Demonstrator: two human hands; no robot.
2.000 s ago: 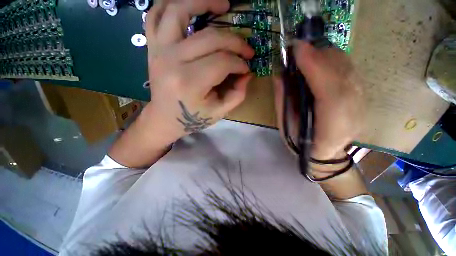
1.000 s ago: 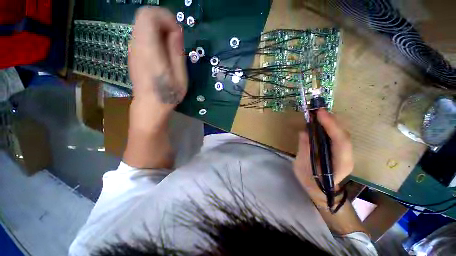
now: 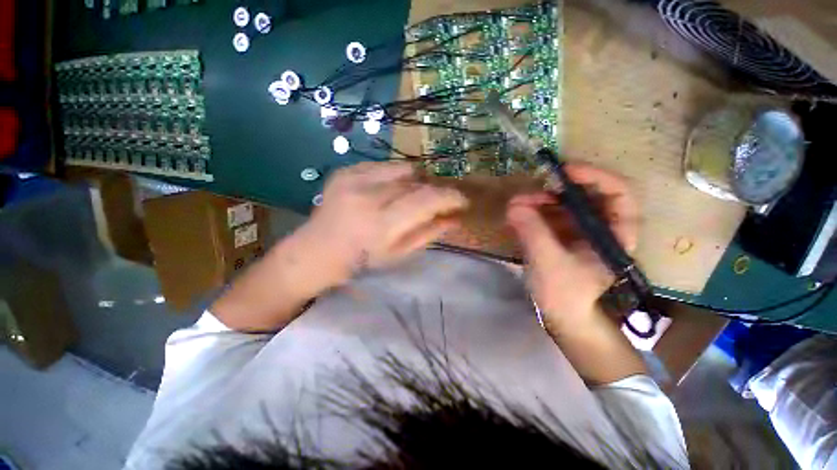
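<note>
My right hand [image 3: 587, 243] holds the black-handled soldering iron [image 3: 587, 216], its metal shaft pointing up and left over the green PCB panel [image 3: 486, 78]. The panel lies on the brown work board [image 3: 633, 138]. Thin dark lead wires [image 3: 395, 112] run left from the panel to white round components [image 3: 355, 52] spread on the green mat. My left hand [image 3: 385, 216] is blurred, palm down with fingers curled, just below the panel's lower left corner. Whether it holds anything cannot be told.
Another PCB panel [image 3: 133, 115] lies flat at left. A round silvery tin [image 3: 743, 156] stands on the right, below a spiral-patterned object [image 3: 743, 41]. Small yellow rings [image 3: 683, 245] lie near the front edge. Black cable runs off right. Cardboard boxes [image 3: 188, 243] are below the bench at left.
My left hand has moved from the left side of the mat to the front edge near the panel. The iron now tilts up-left. The view has shifted, so the bench items sit further left.
</note>
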